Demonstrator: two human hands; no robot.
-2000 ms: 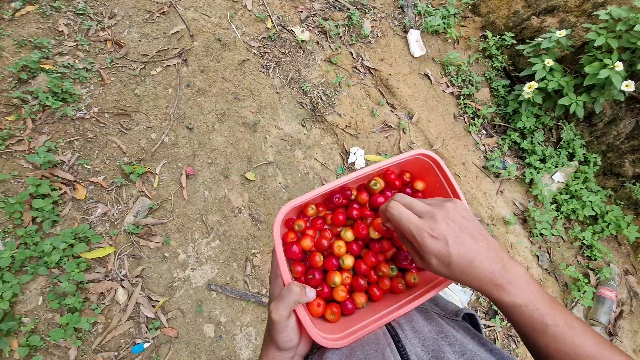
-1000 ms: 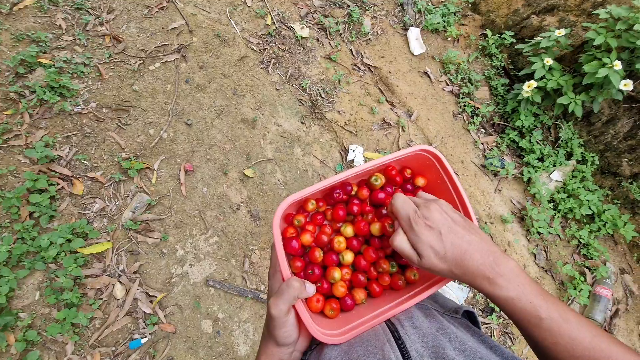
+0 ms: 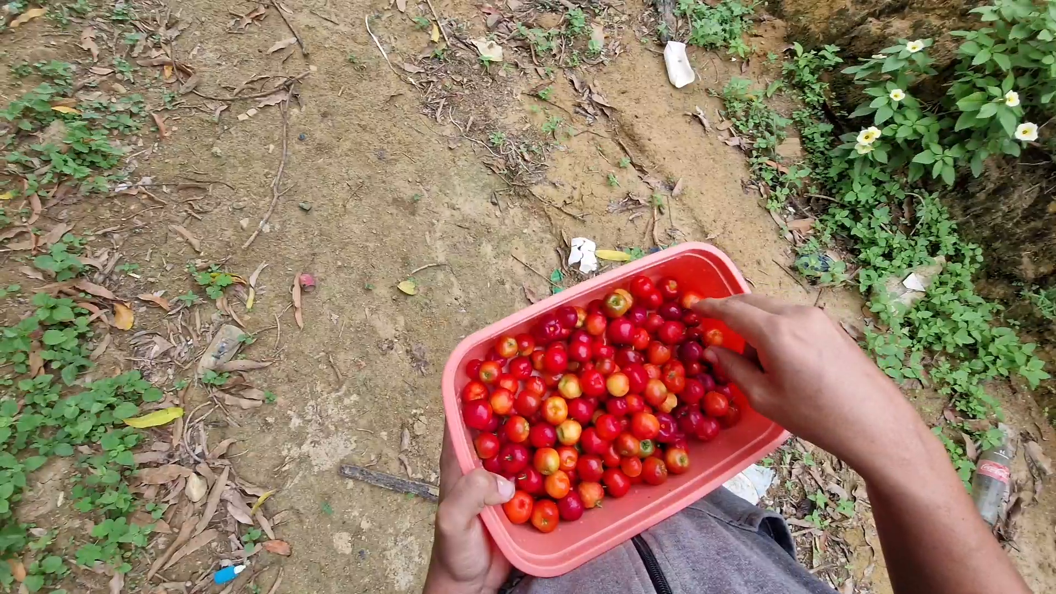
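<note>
A pink plastic container (image 3: 594,544) holds a heap of small red and orange cherry-like fruits (image 3: 590,396). My left hand (image 3: 470,524) grips its lower left corner, thumb over the rim and fingers hidden underneath. Over the right end of the container is my right hand (image 3: 792,371), its thumb and forefinger apart at the edge of the heap, close to a few fruits. The other fingers of that hand are curled and partly hidden; no fruit shows in its grasp. The container rests just above grey cloth clothing with a zipper (image 3: 652,565).
Bare earth (image 3: 371,206) surrounds me, with dry leaves and green weeds (image 3: 74,412) on the left. A flowering plant (image 3: 932,107) grows by a bank at the right. A bottle (image 3: 992,478), a stick (image 3: 389,481), a blue object (image 3: 228,573) and white litter (image 3: 678,64) lie about.
My right hand has moved right, from over the heap to the container's right end, and its thumb and forefinger have spread. The fruits lie farther from that end wall. My left hand keeps its grip.
</note>
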